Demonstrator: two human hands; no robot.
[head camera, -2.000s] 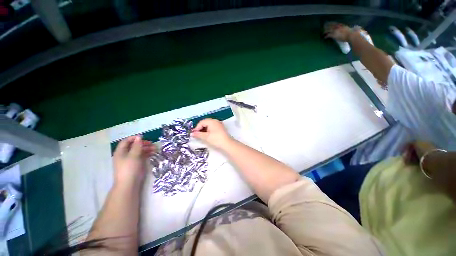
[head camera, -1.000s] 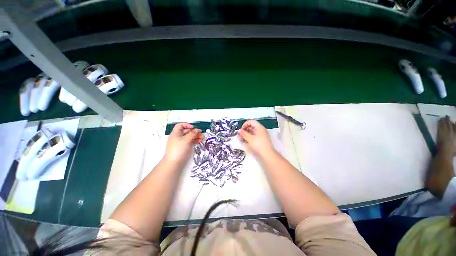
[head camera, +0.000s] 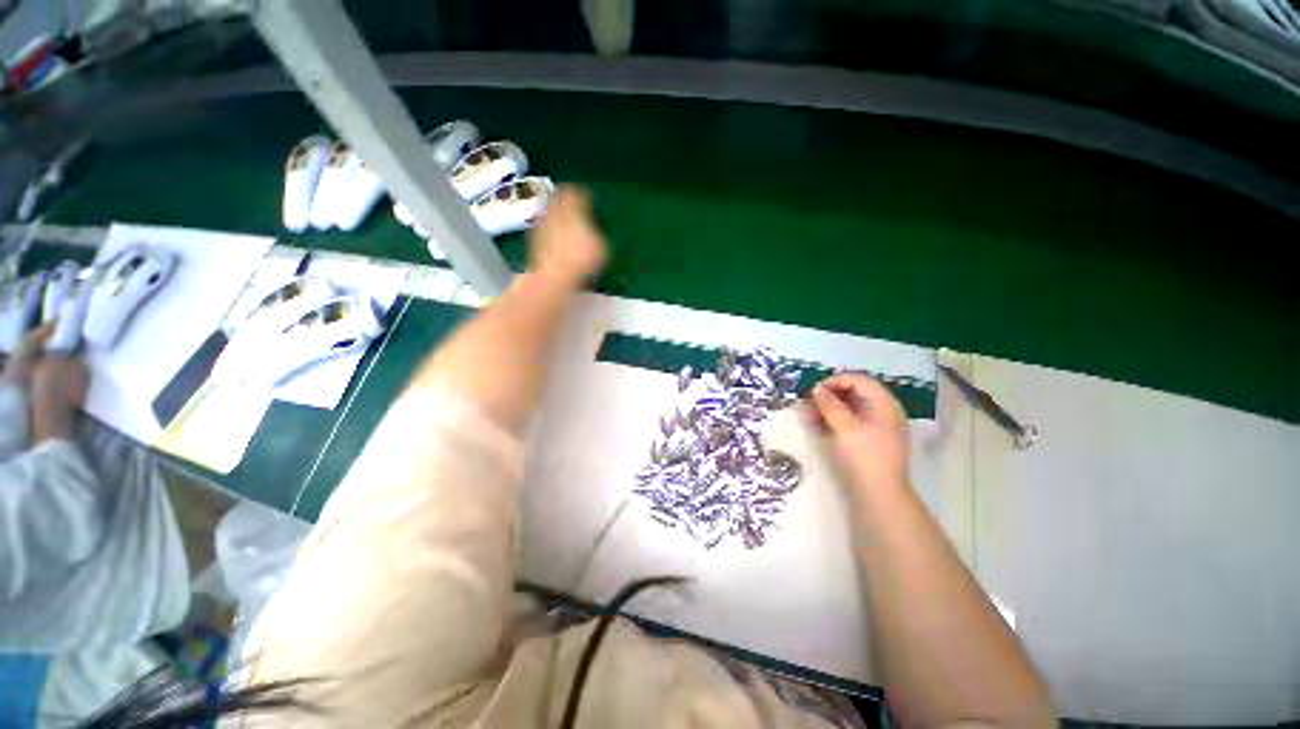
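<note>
A loose pile of small shiny silver oval inserts (head camera: 720, 456) lies on the pale work mat (head camera: 578, 491). My right hand (head camera: 860, 413) is at the pile's upper right edge, thumb and fingertips together; whether a piece is between them is too small to tell. My left hand (head camera: 568, 235) is stretched out over the green conveyor belt (head camera: 741, 214), at the wide end of a white device body (head camera: 511, 207) with a gold and dark panel. It is blurred, and its fingertips are hidden, so its grip cannot be told.
A slanting pale post (head camera: 378, 143) stands left of my left hand. More white devices (head camera: 317, 185) lie behind it. Other devices (head camera: 331, 335) lie on paper sheets at the left, near a neighbour's hand (head camera: 57, 385). A slim dark tool (head camera: 988, 403) lies right of the pile.
My left hand has left the pile and reached forward over the belt to the device. My right hand stays by the pile. The view has turned left, bringing the neighbour into view.
</note>
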